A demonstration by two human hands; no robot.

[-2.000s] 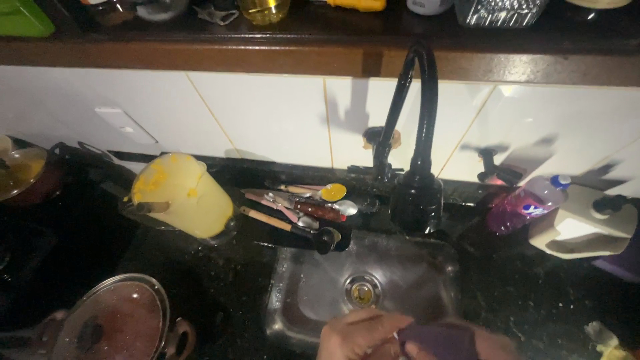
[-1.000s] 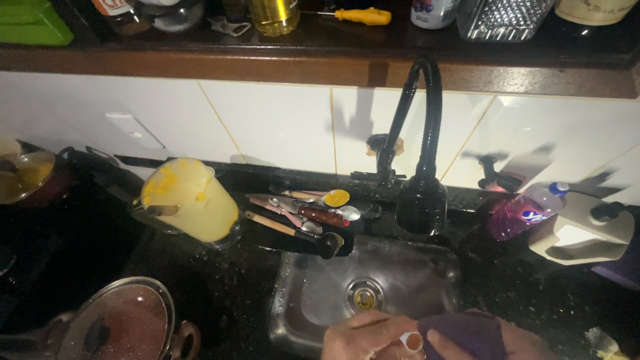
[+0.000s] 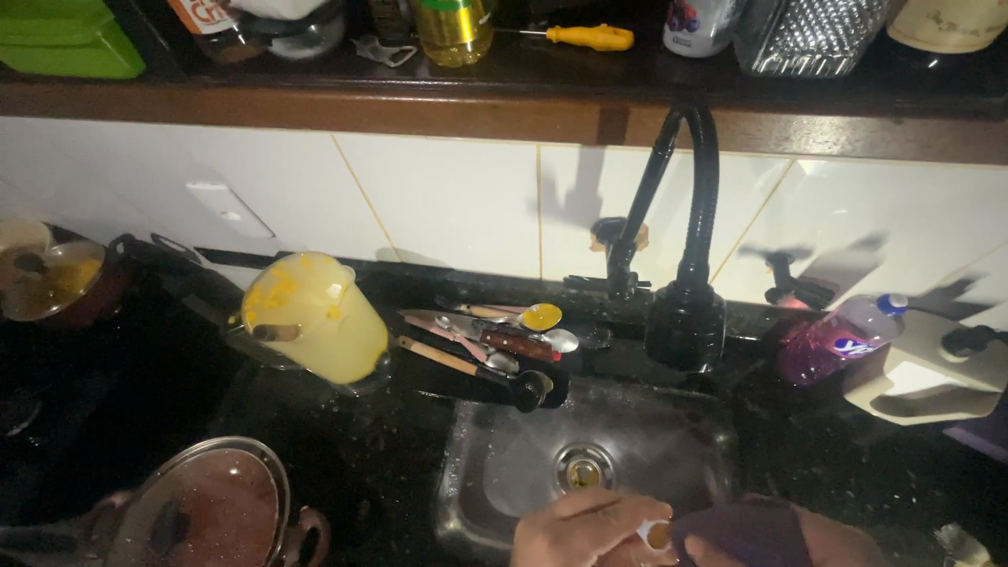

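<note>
At the bottom edge, in front of the sink's near side, my left hand [image 3: 587, 528] has its fingers around a small white round-rimmed piece [image 3: 655, 535] with a brownish middle. Close beside it, my right hand [image 3: 827, 535] grips a dark purple item [image 3: 740, 531], its thumb lying over the front. Whether the white piece and the purple item are joined, I cannot tell. The lower parts of both hands are cut off by the frame. Behind them lies the steel sink [image 3: 504, 472] with its round drain [image 3: 584, 470], and a black flexible faucet [image 3: 685, 323] stands at its back.
Left of the sink lie a ladle [image 3: 531, 387], spoons and a red-handled knife [image 3: 516, 343], beside a stained, cloudy plastic pitcher [image 3: 315, 323]. A glass-lidded pot [image 3: 224, 504] sits lower left. Right are a pink-liquid bottle [image 3: 835, 339] and beige jug [image 3: 921, 370]. A shelf [image 3: 472, 110] runs above.
Both hands remain together at the bottom edge. The small white round-rimmed piece shows between the fingers now and one second ago; it cannot be made out in the earliest frame.
</note>
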